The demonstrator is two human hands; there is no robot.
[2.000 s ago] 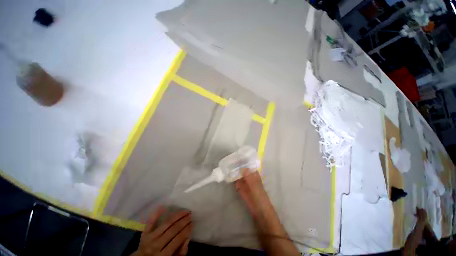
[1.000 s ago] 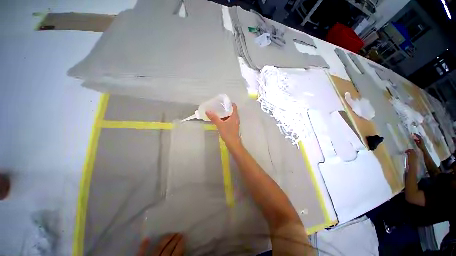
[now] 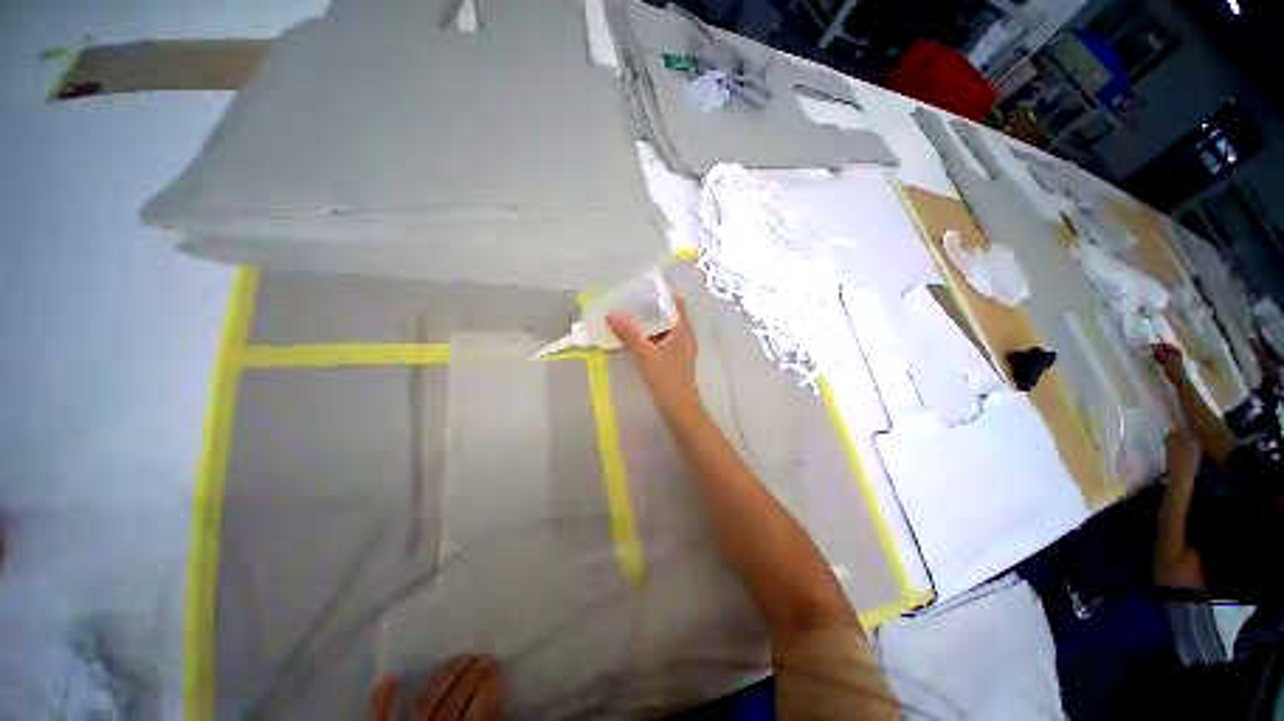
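My right hand (image 3: 655, 345) is shut on a whitish squeeze bottle (image 3: 627, 309). The bottle lies tilted in the hand, its long thin tip pointing left above the far end of a grey panel (image 3: 497, 465). The panel lies on the grey work surface framed by yellow tape (image 3: 211, 479), and its outline blends into that surface. My left hand (image 3: 448, 690) is partly cut off by the bottom edge, its fingers on the near part of the panel. Whether glue leaves the tip cannot be seen.
A grey panel stack (image 3: 408, 155) lies beyond the work area. Tangled white strips (image 3: 760, 275) and white cut pieces (image 3: 972, 479) lie at the right. A dark lump (image 3: 1031, 368) sits farther right. Another person's arms (image 3: 1190, 423) are at the table's right.
The view has swung right and up. My right hand has carried the bottle from the near part of the panel to its far end, then slightly rightward along it. My left hand remains near.
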